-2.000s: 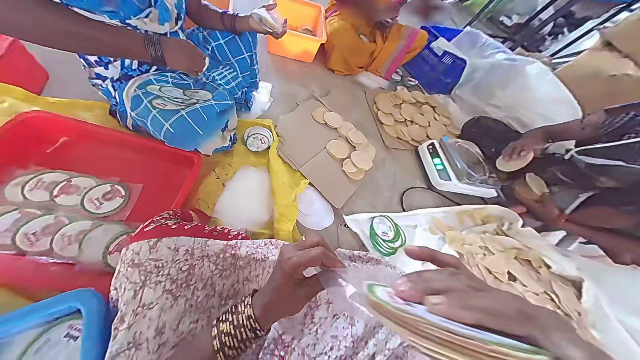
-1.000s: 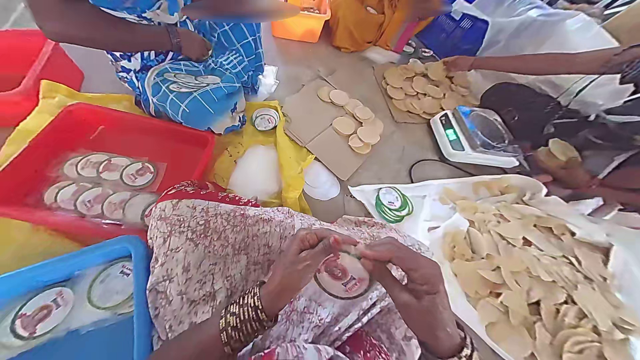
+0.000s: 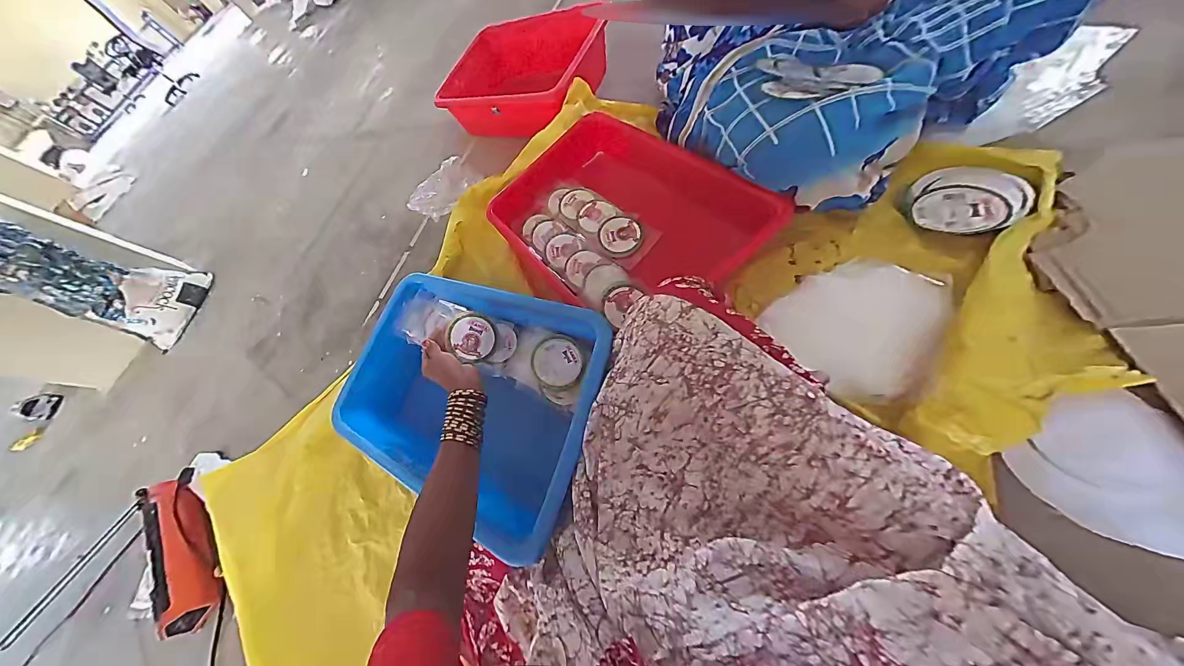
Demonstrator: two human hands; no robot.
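My left hand [image 3: 450,366] is inside a blue plastic tub [image 3: 359,407], its fingers at the edge of a clear packet with a round printed label [image 3: 472,337]. Whether the fingers pinch the packet cannot be told. Beside it in the tub lie other packets, one with a green-rimmed round label [image 3: 557,362]. Behind stands a red plastic tub [image 3: 712,199] with rows of packets with round labels [image 3: 581,242]. My right hand is out of view.
Yellow sheeting [image 3: 305,518] lies under the tubs. A second red tub [image 3: 527,65] stands farther back. A person in blue patterned cloth [image 3: 814,92] sits behind. White plastic bags [image 3: 860,324] and stacked round labels [image 3: 967,202] lie at the right.
The view has swung left. My left hand has gone from my lap, where both hands held a round-labelled packet, into the blue tub. My right hand has left the view.
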